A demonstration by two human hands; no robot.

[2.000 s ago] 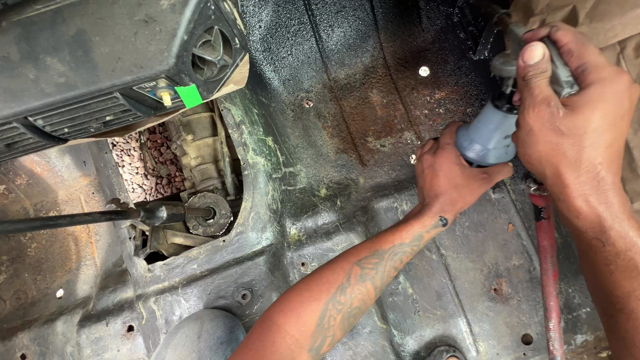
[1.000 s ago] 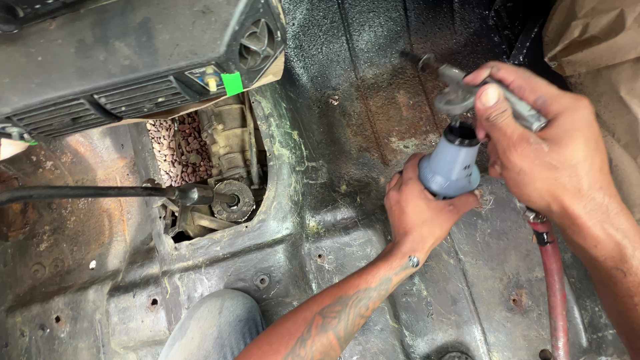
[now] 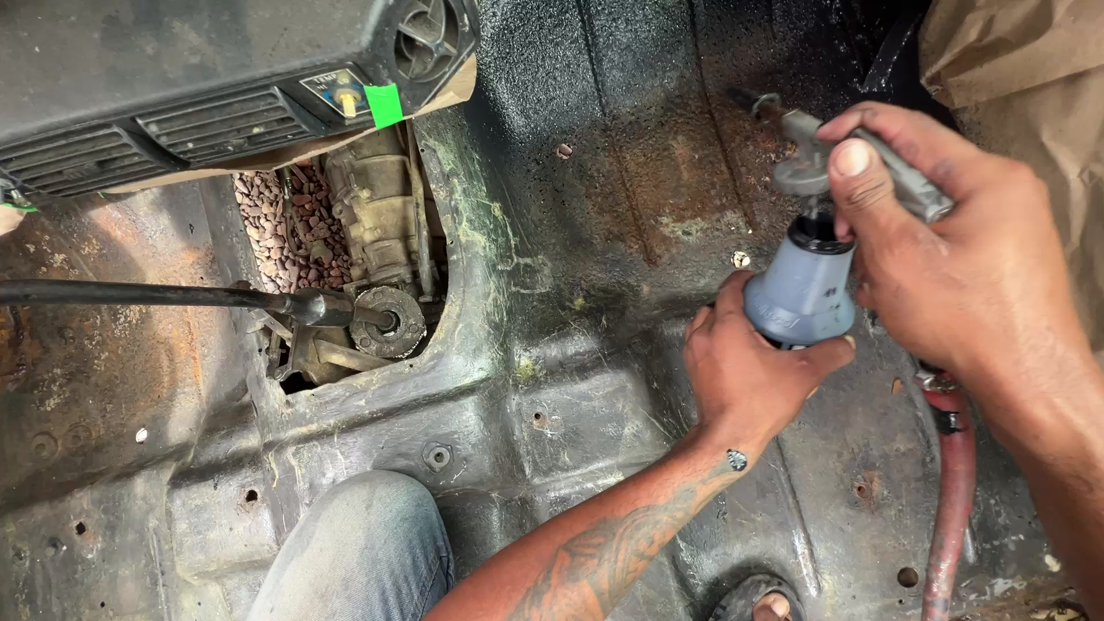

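Note:
My left hand [image 3: 755, 366] is wrapped around the lower part of a blue-grey plastic bottle [image 3: 802, 280] with a black neck. My right hand [image 3: 940, 224] grips a grey metal air spray gun [image 3: 906, 177], whose round fitting sits just over the bottle's neck and whose nozzle points up and left. A red air hose [image 3: 950, 492] runs down from below my right hand. Under both hands lies the bare metal floor pan of a vehicle [image 3: 586, 405], wet and black towards the top, with rust patches.
A black vented heater housing [image 3: 216, 78] with green tape fills the upper left. Below it, a floor opening shows a gearbox casing [image 3: 375, 207] and gravel; a black lever [image 3: 172, 294] crosses there. Brown masking paper [image 3: 1026, 78] lies upper right. My jeans-covered knee [image 3: 358, 543] is at the bottom.
Both hands, with the bottle and the spray gun, have moved left from the right side since the oldest frame. The gun's fitting now shows above the bottle's neck. The view has shifted slightly.

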